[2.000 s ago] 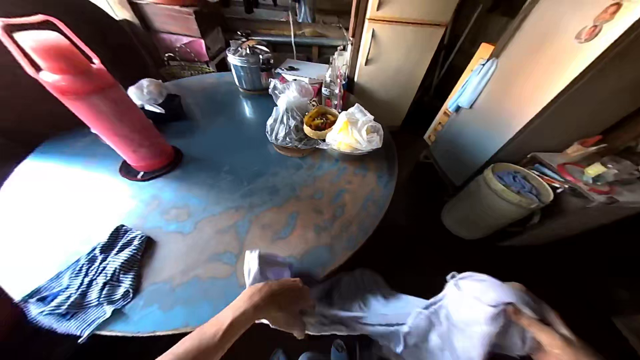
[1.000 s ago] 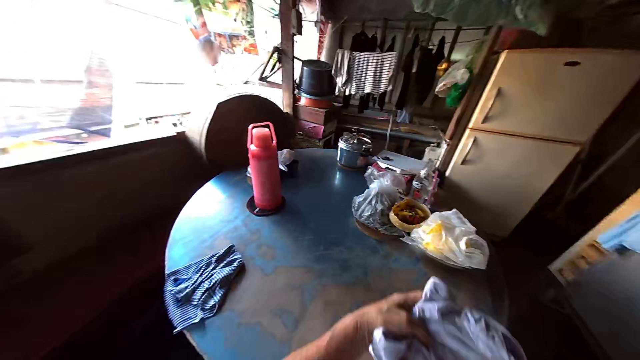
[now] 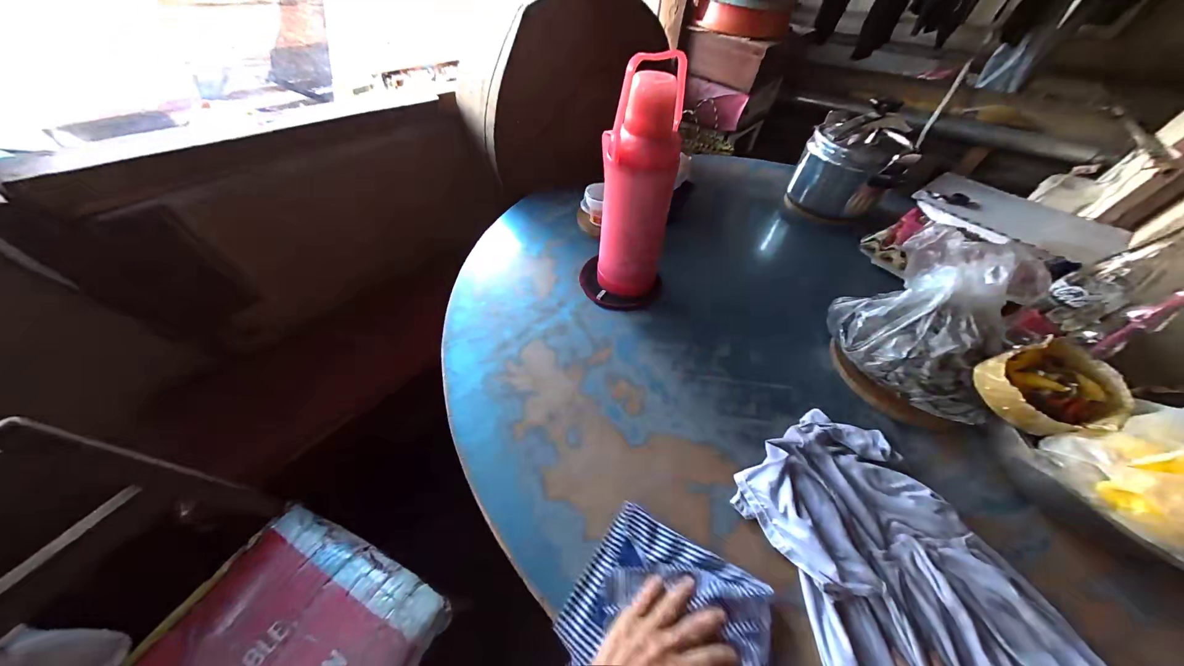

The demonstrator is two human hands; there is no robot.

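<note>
My left hand (image 3: 668, 624) lies on top of a blue-and-white striped cloth (image 3: 601, 578) near the table's edge, its fingers slightly apart. To the right, a crumpled grey-lavender garment (image 3: 860, 518) is spread on the round blue table (image 3: 740, 370), one end running past the bottom edge of the view. Only a sliver of what looks like my right hand (image 3: 911, 659) shows at the garment's low end; its grip is hidden. Farther back, a pink-red vacuum flask (image 3: 640, 185) stands on a dark round mat.
On the table's right are a clear plastic bag (image 3: 925, 324), a small basket (image 3: 1054, 387), a bag with yellow contents (image 3: 1133, 481) and a metal pot holding utensils (image 3: 832, 171). A worn red box (image 3: 296, 601) is at lower left, below a window ledge (image 3: 231, 134).
The grey garment, earlier held in my hands, now lies on the table. My left hand has moved from it to the striped cloth. The view has swung left and down.
</note>
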